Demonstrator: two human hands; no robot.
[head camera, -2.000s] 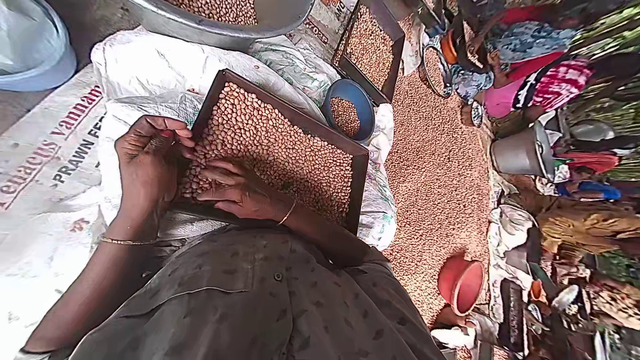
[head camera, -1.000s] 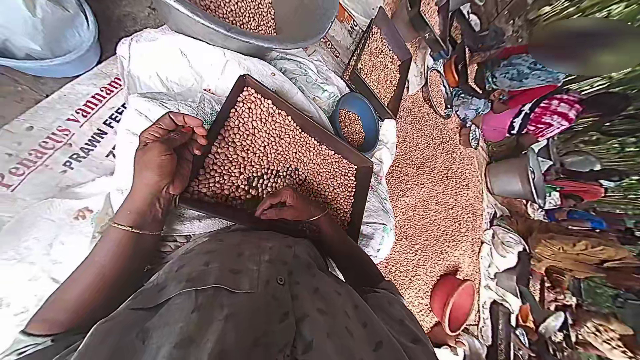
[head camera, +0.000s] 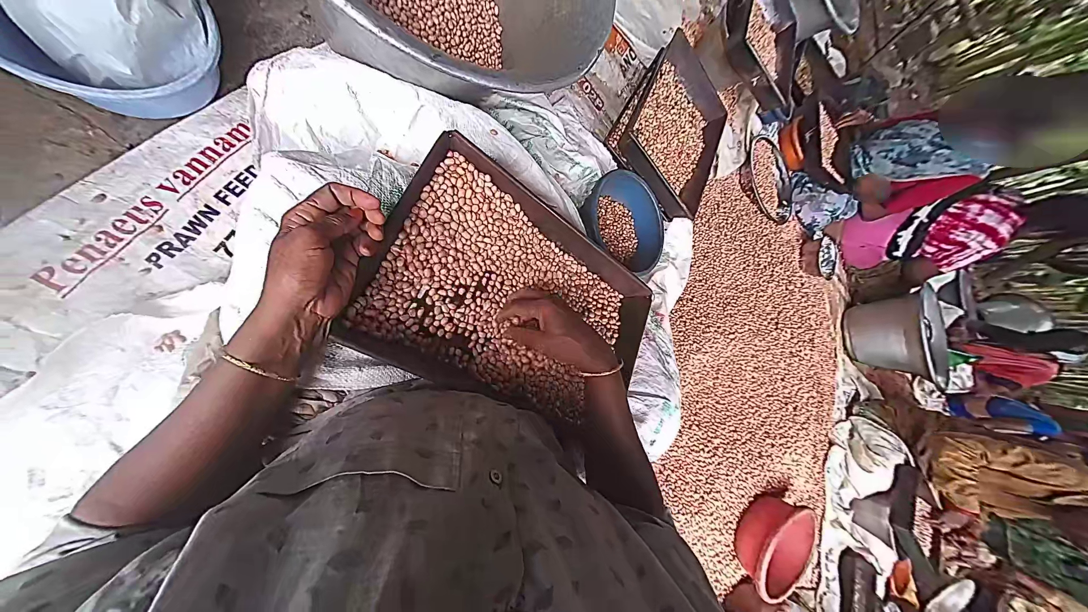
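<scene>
A dark, shallow rectangular tray (head camera: 633, 327) full of pinkish-brown nuts or beans (head camera: 476, 229) rests in front of my body, on white woven sacks. My left hand (head camera: 319, 251) is raised at the tray's left edge, thumb and fingertips pinched together; whether something small sits between them is not clear. My right hand (head camera: 552, 327) is low over the nuts in the right half of the tray, fingers curled, with a few nuts at the fingertips. Dark gaps show between the nuts beside it.
Touching the tray's upper right side is a blue bowl (head camera: 653, 225) of nuts. A metal basin (head camera: 561, 51), another tray (head camera: 710, 93) and a light blue tub (head camera: 170, 98) lie beyond. A wide spread of nuts (head camera: 748, 340) with a red bowl (head camera: 769, 544) is at right; people sit past it.
My right hand was spread on the nuts toward the tray's middle two seconds ago; it has moved right and its fingers are now curled. My left hand has lifted off the nuts' edge.
</scene>
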